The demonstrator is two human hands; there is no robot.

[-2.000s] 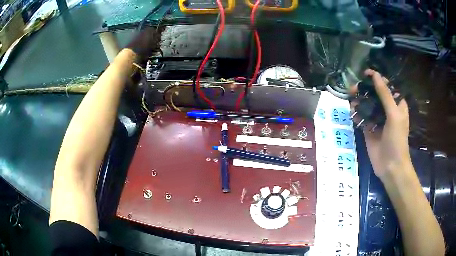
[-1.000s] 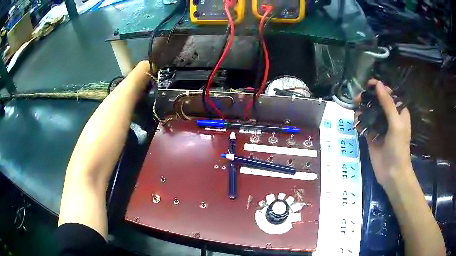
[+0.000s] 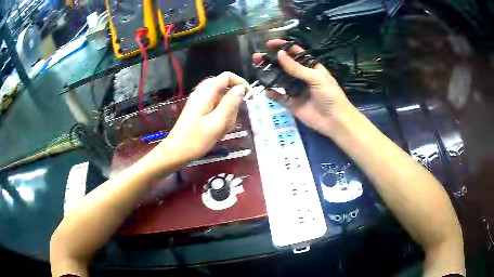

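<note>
My right hand [image 3: 314, 89] holds a bundle of black power plugs and cords [image 3: 287, 76] above the far end of the white power strip [image 3: 295, 189]. Metal pins stick out of the bundle on its left side. My left hand [image 3: 214, 116] is beside it, with thumb and forefinger pinched at a plug's pins; the exact grip is small and blurred. The dark-red test box [image 3: 162, 208] lies below, with its black selector knob [image 3: 219, 188] visible. My left forearm and hand hide much of its panel.
Two yellow-edged multimeters [image 3: 130, 27] with red leads are on the shelf at the upper left. A dark charger unit [image 3: 341, 186] with a pale label lies right of the strip. A white strip-like object [image 3: 76, 184] is at the left. Black cords [image 3: 341, 43] lie behind my right hand.
The view has turned right. My left hand has come from behind the box's left side to the plugs. My right hand still holds the bundle, now over the power strip's far end.
</note>
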